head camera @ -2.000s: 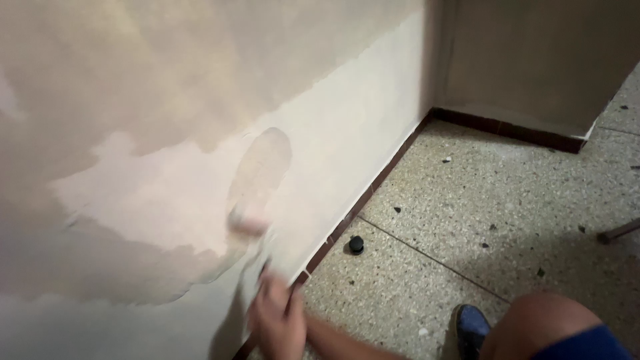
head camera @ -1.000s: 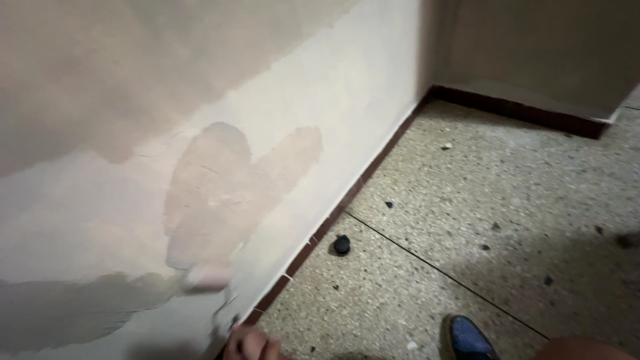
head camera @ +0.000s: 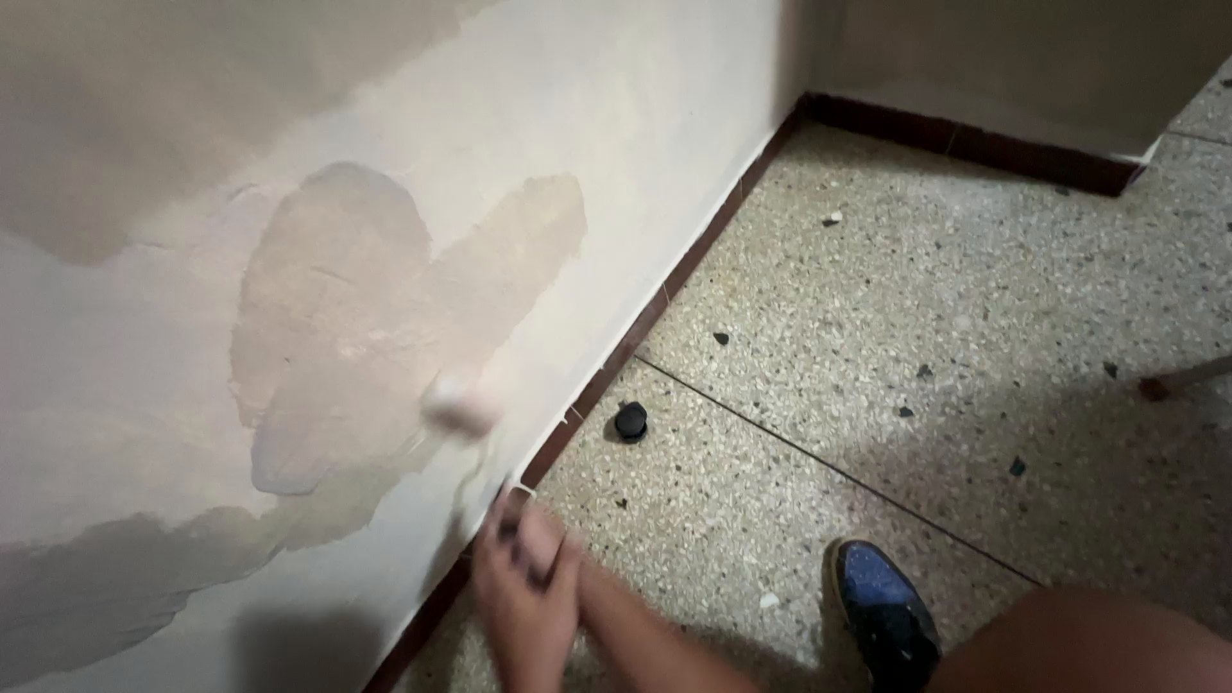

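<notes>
Both hands are together on the dark handle of a small paint roller [head camera: 462,409], low beside the wall. My left hand [head camera: 520,602] is the nearer one, and my right hand [head camera: 544,539] is partly behind it, its forearm coming from the lower right. The blurred roller head is against or just off the wall [head camera: 664,106], above and left of the hands. Beside it, a darker, wet-looking patch [head camera: 337,289] spreads in overlapping rounded strokes over the pale surface. The thin roller frame is blurred.
A dark red baseboard [head camera: 703,236] runs along the wall's foot to a corner. On the speckled terrazzo floor [head camera: 962,289] lies a small round black object [head camera: 631,422] near the baseboard. A blue and black shoe [head camera: 885,606] and a bare knee [head camera: 1097,640] are at the lower right.
Since one second ago the roller and hands have moved up and right along the wall. Compared with two seconds ago, the darker patch has widened from one oval streak into several overlapping strokes.
</notes>
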